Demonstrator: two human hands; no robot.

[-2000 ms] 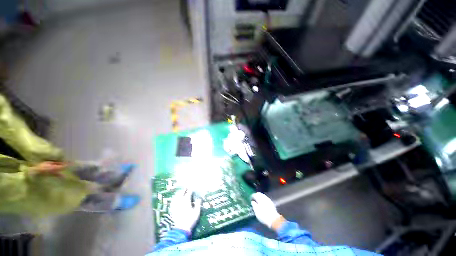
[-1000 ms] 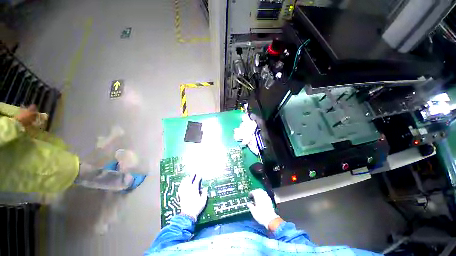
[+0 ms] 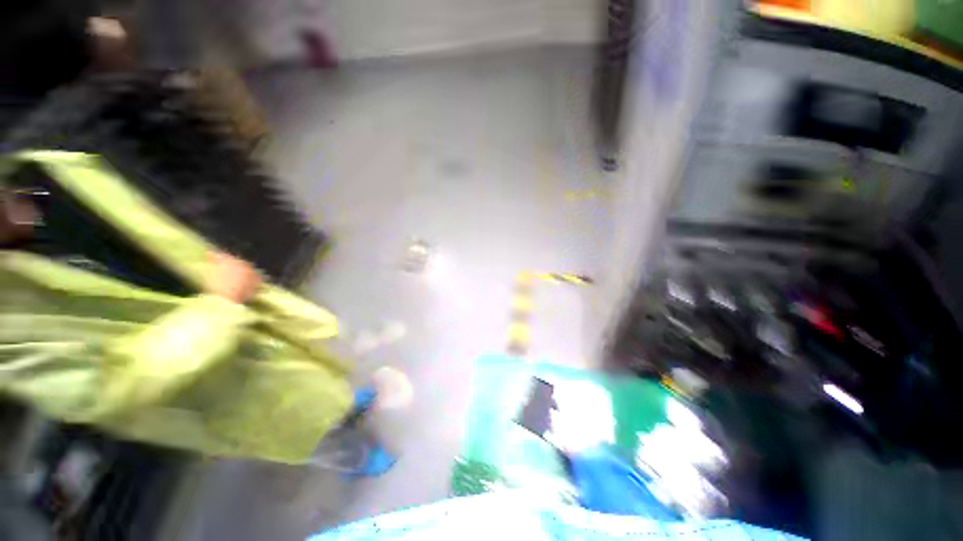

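The picture is strongly blurred. A green-topped table (image 3: 502,396) stands at the bottom centre, with a small dark rectangle (image 3: 536,406) and a crumpled white heap (image 3: 681,454) on it. A strip of green circuit board (image 3: 475,478) shows at its lower left edge. My blue sleeve (image 3: 618,488) crosses the table's lower part. A pale smear lies beyond the sleeve's end; it may be my right gloved hand, but its fingers cannot be made out. My left hand is not in view.
A person in a yellow-green smock (image 3: 180,359) stands at the left, before a dark slotted rack (image 3: 227,169). Yellow-black tape (image 3: 521,312) marks the floor. A grey test cabinet (image 3: 729,148) and dark equipment with a red spot (image 3: 818,315) are at the right.
The view has swung left, so the table and cabinet sit further right and lower. Both gloved hands on the board were clear before. The person at left shows larger, and the fixture has left view.
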